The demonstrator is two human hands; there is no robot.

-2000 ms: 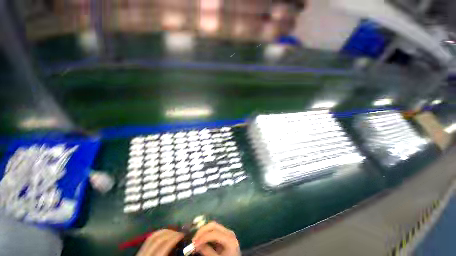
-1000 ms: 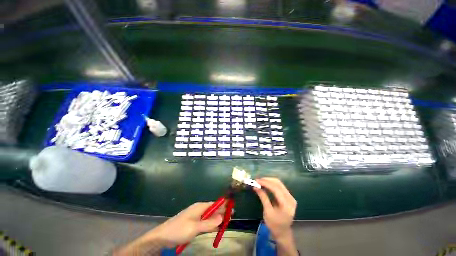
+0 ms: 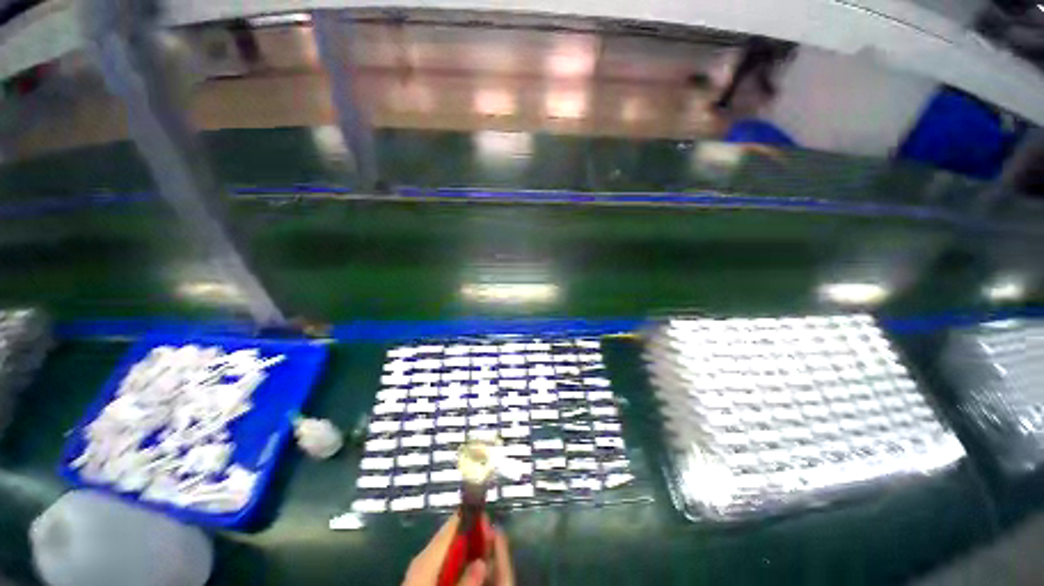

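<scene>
My left hand (image 3: 458, 559), cut off by the bottom edge, is closed around the red-handled pliers (image 3: 464, 538). Their pale jaws (image 3: 475, 461) are over the near part of the open blister tray (image 3: 441, 441), with a white part (image 3: 509, 467) at their right side. Blur hides whether the jaws grip it. The tray holds rows of white parts, with darker slim pieces in the right-hand columns. A single white piece (image 3: 346, 522) lies at the tray's near left corner. My right hand is not in view.
A blue bin (image 3: 275, 441) with a heap of white pieces is at left, with a small squeeze bottle (image 3: 318, 437) beside it and a large milky bottle (image 3: 120, 547) in front. Stacked blister trays (image 3: 801, 412) stand at right. A metal upright (image 3: 189, 183) rises behind the bin.
My left hand and the pliers have moved forward from the bench edge to over the tray. My right hand has left the view. The camera view has tilted up.
</scene>
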